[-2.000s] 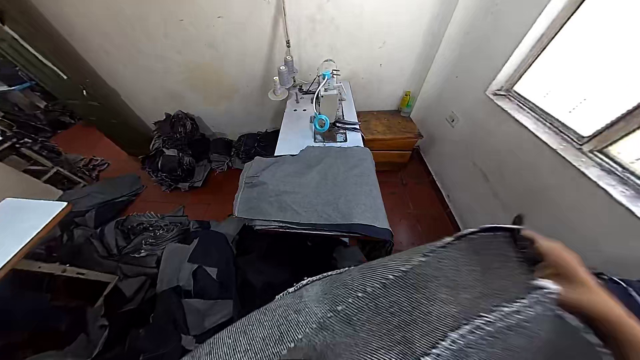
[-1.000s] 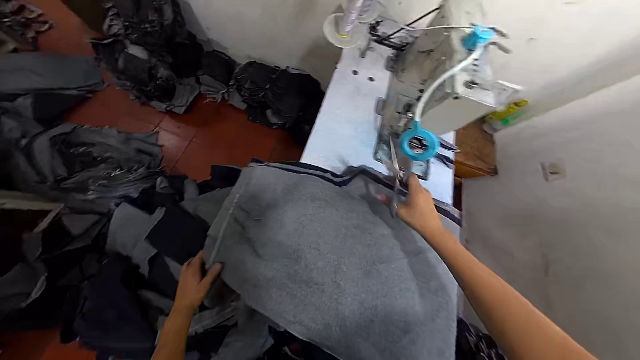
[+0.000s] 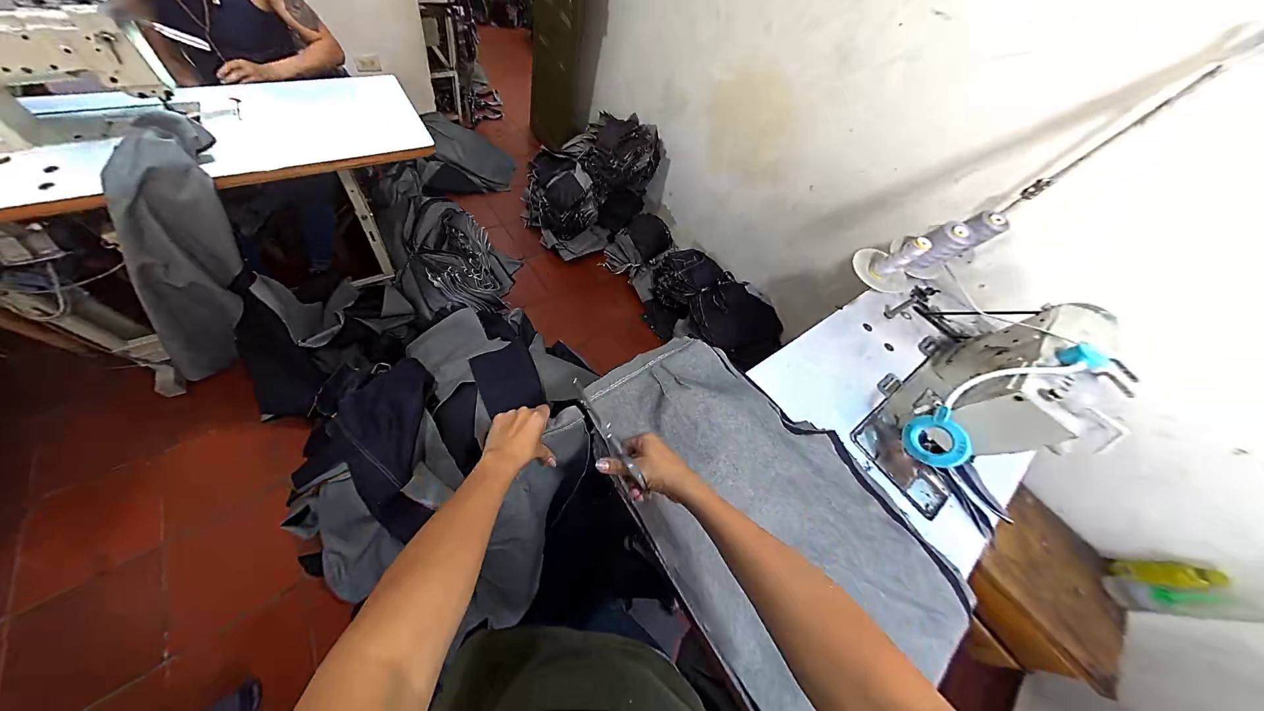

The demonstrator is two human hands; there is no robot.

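My right hand (image 3: 652,468) grips a pair of metal scissors (image 3: 604,425), whose blades point up and left along the left edge of a grey denim panel (image 3: 780,504). That panel lies over the near side of the sewing table (image 3: 825,360). Just left of the blades, my left hand (image 3: 517,437) pinches the edge of a grey denim piece (image 3: 561,444) in the dark and grey pile (image 3: 380,425). The industrial sewing machine (image 3: 997,395), with a blue ring lamp (image 3: 936,439), stands to the right.
Denim bundles (image 3: 592,188) lie on the red tile floor (image 3: 109,523) by the wall. Another person (image 3: 262,49) sits at a second sewing table (image 3: 326,118) at upper left, with grey cloth (image 3: 173,237) hanging off it. A wooden box (image 3: 1052,583) stands beside my machine table.
The view has swung left. My right hand, at the machine with the scissors a second ago, is now at the panel's left edge. My left hand now holds cloth from the pile.
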